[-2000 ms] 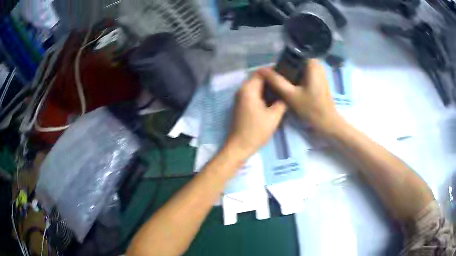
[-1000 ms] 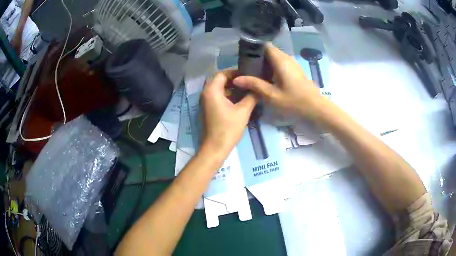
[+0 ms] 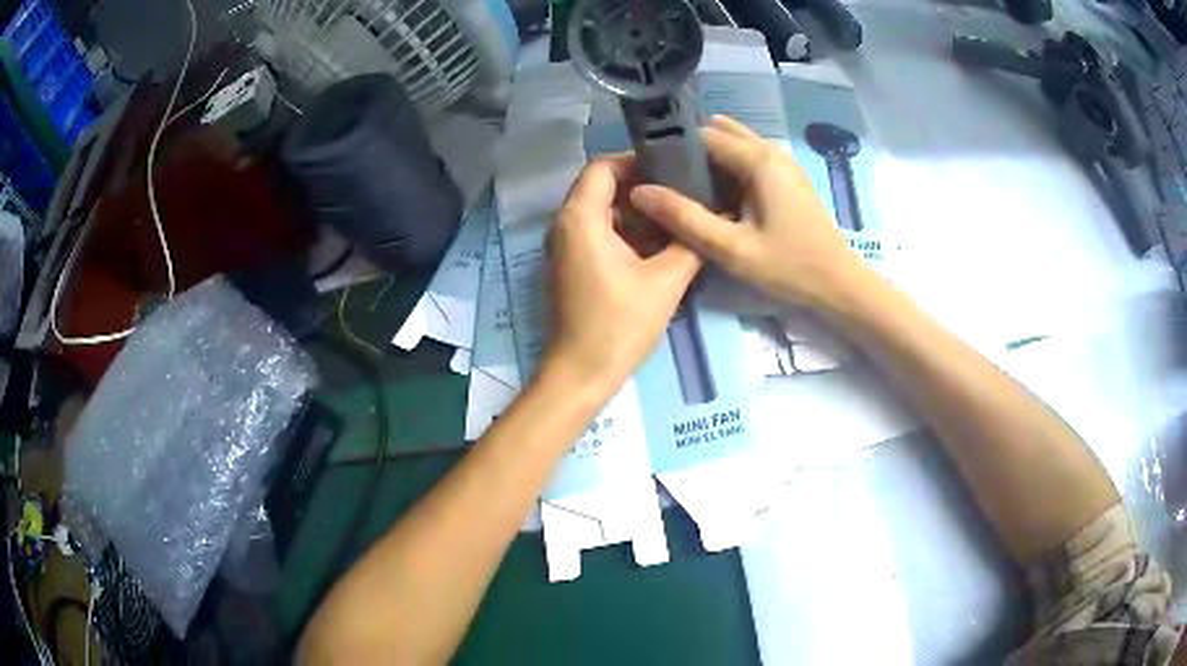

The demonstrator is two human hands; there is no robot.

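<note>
A dark grey handheld mini fan is held upright above the cartons, its round spoked head at the top of the view. My left hand wraps the lower handle from the left. My right hand holds the handle from the right, its thumb across the front. The handle's lower end is hidden by my fingers. Flat pale blue and white cartons with "MINI FAN" print and a fan picture lie under my hands, white cut flaps towards me.
A blue-rimmed desk fan and a dark cylinder stand at left. Clear bubble wrap lies lower left, a white cable above it. Dark fans lie at upper right. A green mat shows in front.
The fan's head has turned from a blurred, darker side to show its spoked face. Both hands keep their hold on the handle. The camera view has shifted slightly.
</note>
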